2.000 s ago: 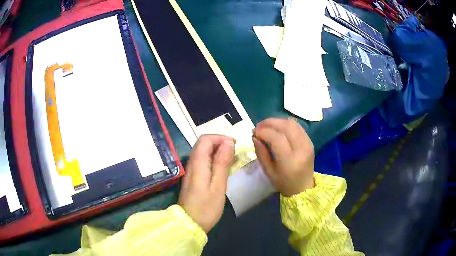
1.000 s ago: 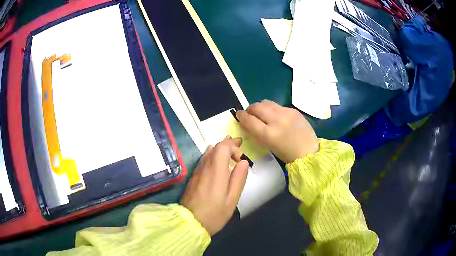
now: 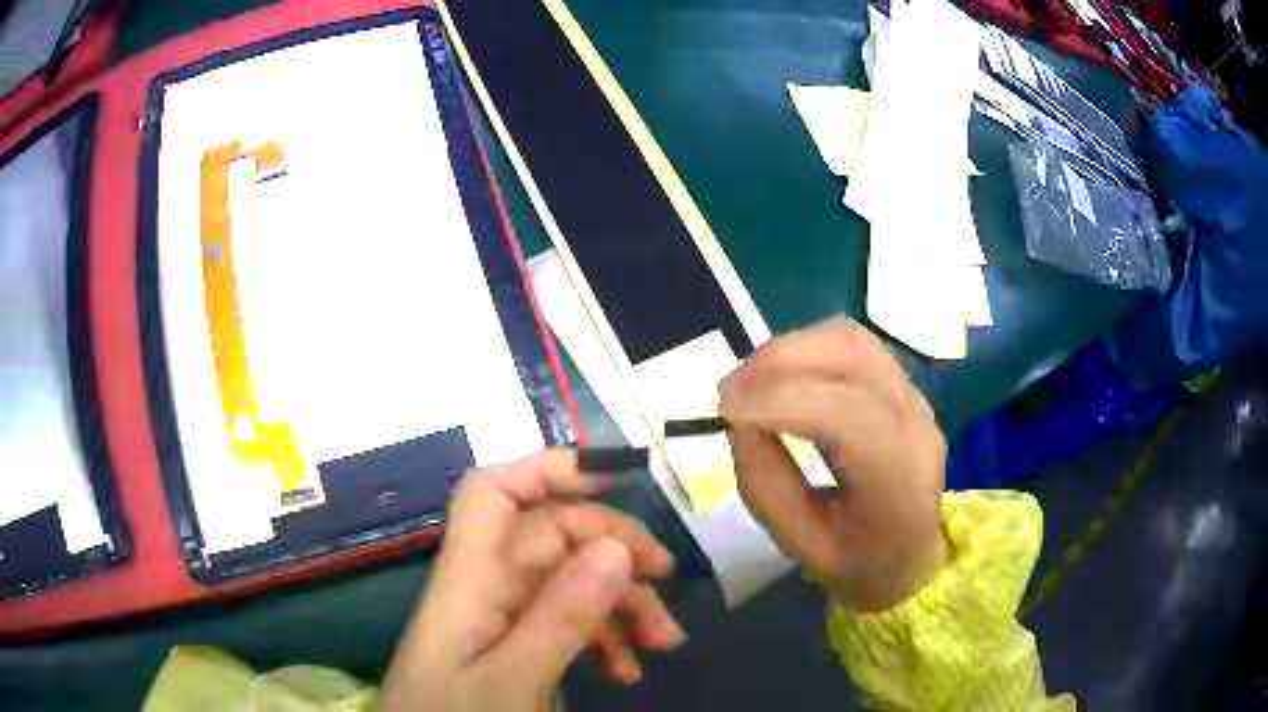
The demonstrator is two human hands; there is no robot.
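Observation:
My left hand [image 3: 535, 584], palm turned up and partly blurred, has a small black tape piece [image 3: 613, 458] at its index fingertip. My right hand [image 3: 841, 459] pinches another black tape piece [image 3: 695, 427] between thumb and fingers. Both hands are over the near end of the black tape sheet [image 3: 612, 209] with pale borders. An LCD panel [image 3: 348, 251] lies back up on the red foam tray [image 3: 118, 320] at the left. An orange flex cable [image 3: 223, 306] lies along it, its lower end near the panel's dark lower strip.
White liner scraps [image 3: 925, 181] lie right of the sheet on the green mat [image 3: 737, 125]. Clear packets [image 3: 1092, 216] are at the far right beside a person's blue sleeve [image 3: 1210, 209]. A second panel [image 3: 42, 320] is cut off at the left edge. A silver-grey sheet [image 3: 744, 556] lies under the tape sheet.
Both hands have lifted off the tape sheet, each with a black piece. My left hand has turned palm up. The view has shifted, so the panel and sheet appear further right.

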